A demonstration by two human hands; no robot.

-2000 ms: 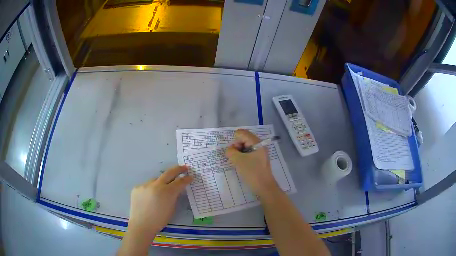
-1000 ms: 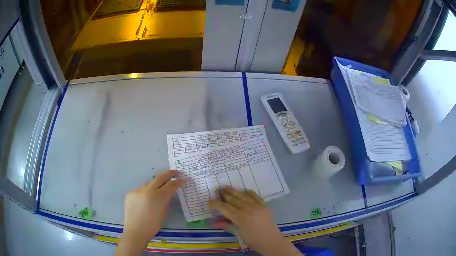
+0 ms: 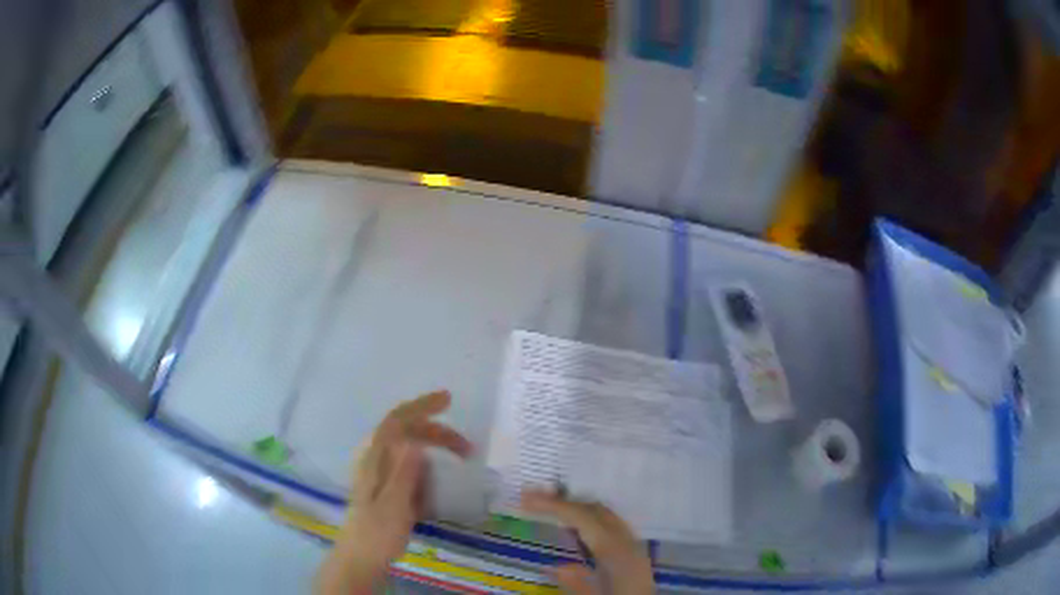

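Note:
The record form point(image 3: 616, 436), a white sheet with a printed table, lies on the white bench, blurred. My left hand point(image 3: 401, 477) is just left of the form's lower left corner, fingers apart and holding nothing. My right hand point(image 3: 599, 540) is at the form's lower edge, partly cut off by the picture's bottom. Its fingers are bent and blurred; a thin dark shape shows beside them, but whether it holds a pen cannot be told.
A white remote control point(image 3: 753, 355) and a white roll point(image 3: 828, 454) lie right of the form. A blue basket point(image 3: 890, 384) with papers stands at the bench's right. Amber windows and a white cabinet door point(image 3: 651, 128) are behind. Green stickers mark the blue-taped front edge.
The camera view has turned, so the bench appears shifted right and tilted. My left hand has come off the form. My right hand has moved from writing down to the form's lower edge.

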